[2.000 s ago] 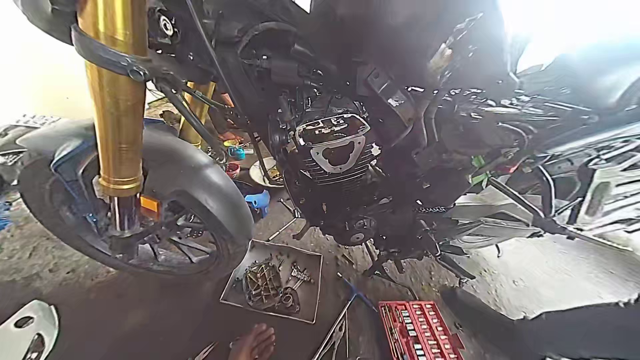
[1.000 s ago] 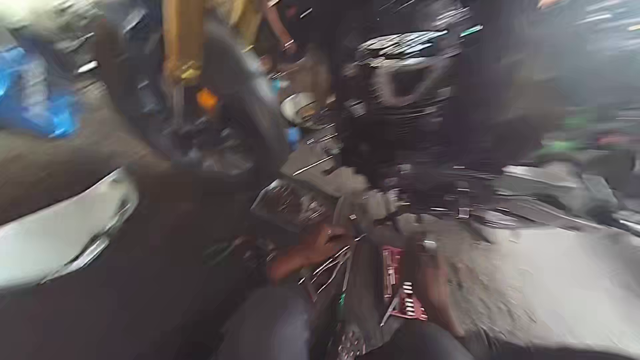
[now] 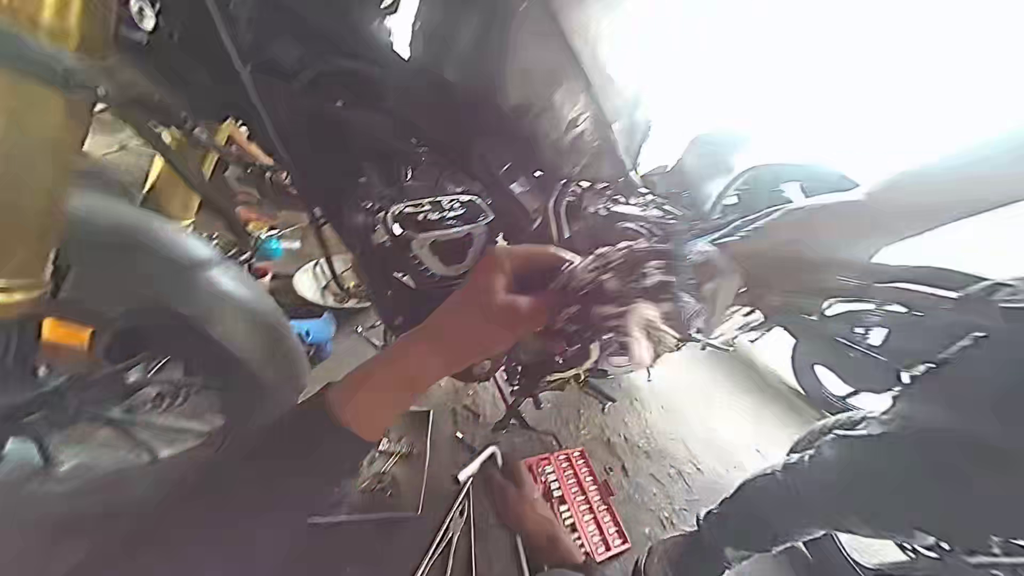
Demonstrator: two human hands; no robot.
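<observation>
My left hand (image 3: 520,292) reaches in from the lower left, its fingers closed on the near side of a dark metal engine part (image 3: 612,296). From the right comes a blurred forearm, and my right hand (image 3: 708,292) grips the part's other side; its fingers are smeared by motion. The part is held up before the motorcycle engine (image 3: 440,232), whose cylinder has a silver-rimmed opening; whether they touch I cannot tell. Below my left forearm, a shallow tray (image 3: 424,460) holds small metal parts, partly hidden by the arm.
A red socket set (image 3: 584,500) lies on the ground beside a bare foot (image 3: 532,512) and long metal tools (image 3: 460,520). The front wheel (image 3: 200,280) and gold fork (image 3: 32,176) stand at the left. A round pale dish (image 3: 328,282) and a blue container (image 3: 314,330) are behind the wheel.
My left hand has moved up from beside the tray to the front of the engine. Both hands now grip the metal part. The view has shifted toward the engine.
</observation>
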